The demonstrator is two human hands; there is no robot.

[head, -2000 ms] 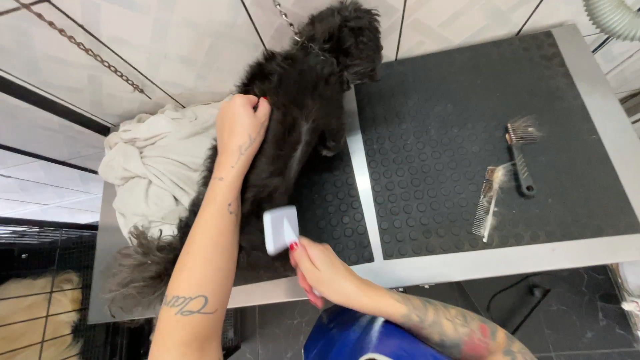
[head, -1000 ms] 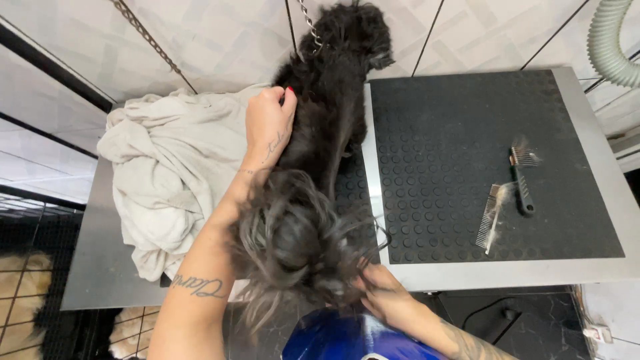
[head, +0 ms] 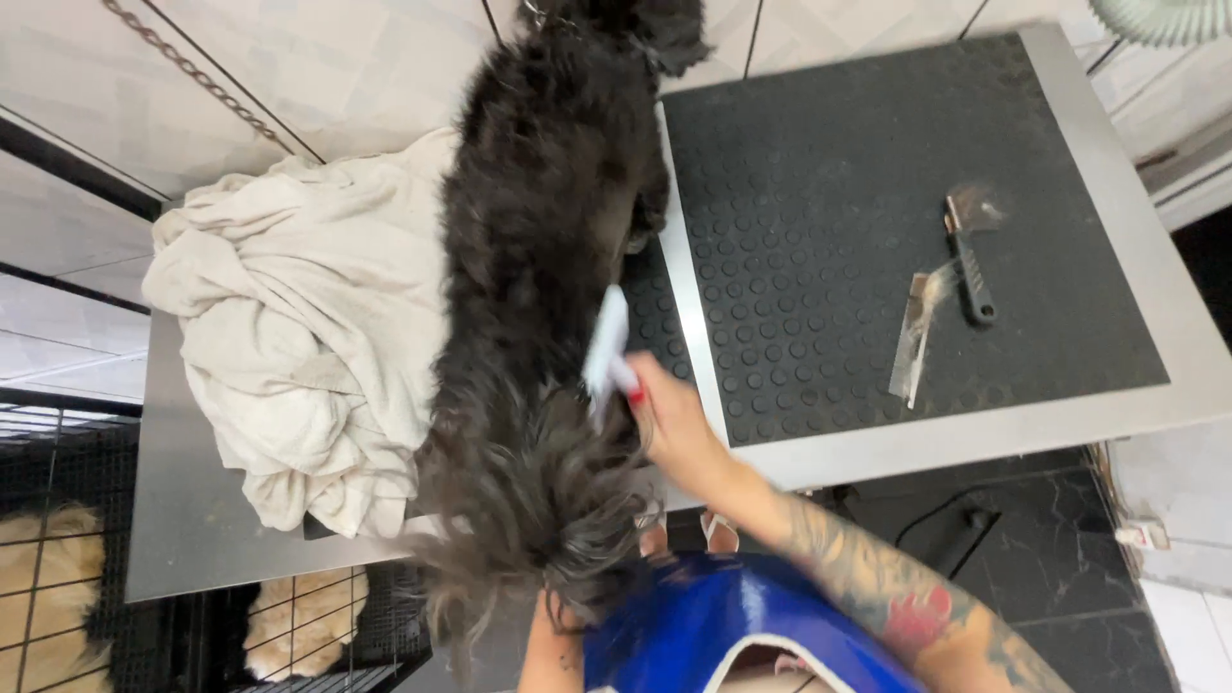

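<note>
A black long-haired dog [head: 549, 212] stands on the grooming table [head: 828, 462], its rump and bushy tail toward me. My right hand [head: 669, 414] grips a white slicker brush [head: 608, 346], whose head lies against the coat on the dog's right-hand side in the view. The left hand itself is hidden behind the dog's tail hair [head: 549, 491]; only part of my left forearm [head: 553, 645] shows at the bottom. A metal comb [head: 910, 342] with hair in it and a black-handled grooming rake [head: 970, 260] lie on the black rubber mat [head: 885, 192].
A crumpled cream towel [head: 308, 337] lies left of the dog. A chain [head: 192, 67] hangs before the tiled wall, and a ribbed hose [head: 1169, 19] is at the top right. Caged light-furred animals [head: 48, 587] are at lower left. My blue apron [head: 751, 616] is near the table's edge.
My left hand has left the dog's back and gone down behind the tail hair. My right hand, low near the apron one second ago, is now up at the dog's side with the brush.
</note>
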